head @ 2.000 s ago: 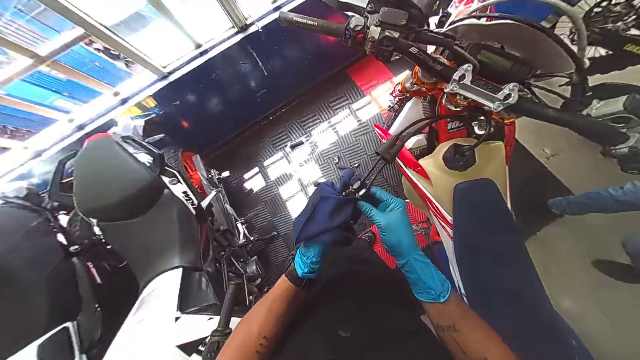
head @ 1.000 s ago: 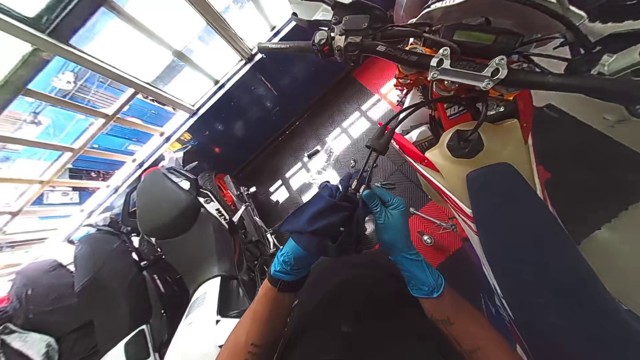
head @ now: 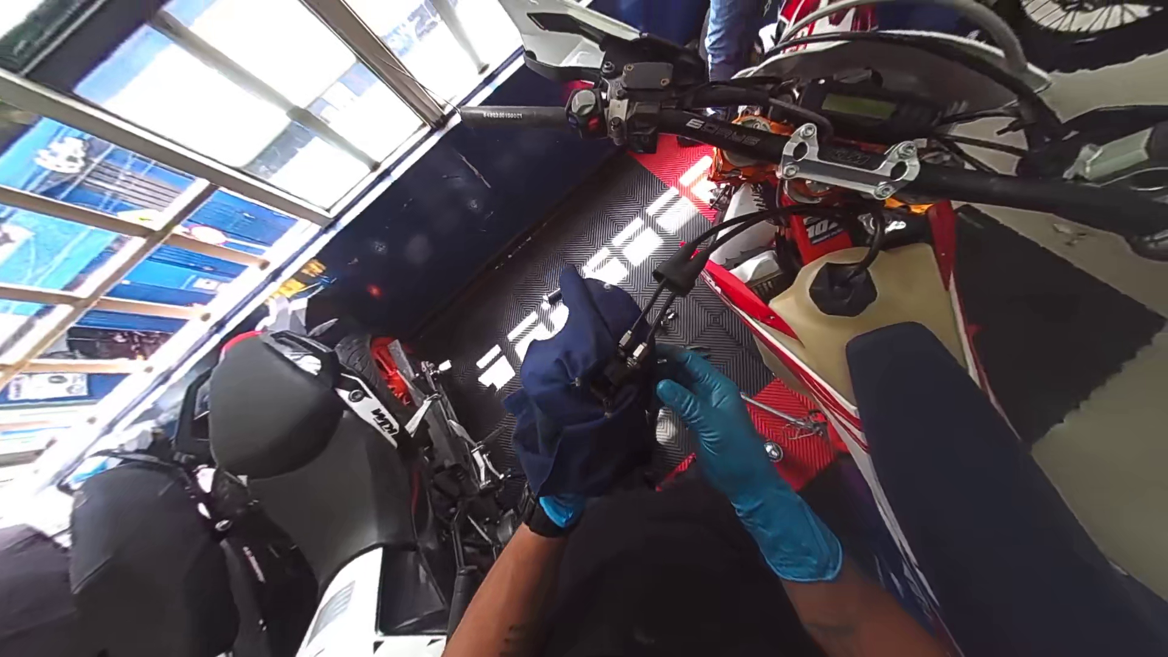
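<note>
A dark blue cloth [head: 575, 401] covers most of my left hand [head: 559, 509], of which only the gloved wrist shows. Resting in the cloth is a small dark metal part [head: 620, 370], with two black control cables [head: 693, 260] running from it toward the motorcycle's frame; my left hand holds it through the cloth. Just right of that part is my right hand [head: 716, 429] in a teal glove, its thumb and fingers near the cable ends. Whether its fingertips pinch anything is hard to see. Both hands are left of the fuel tank [head: 876, 328].
The motorcycle's handlebar [head: 730, 137] crosses above, and its dark seat [head: 967, 474] lies at the right. Another motorcycle's black seat [head: 301, 447] stands at the left. Tools [head: 794, 420] lie on the red floor tiles. A person's jeans leg [head: 727, 36] shows at the top.
The cloth now spreads higher around the metal part. My right hand's thumb and fingers have moved apart. A person's leg now shows beyond the handlebar.
</note>
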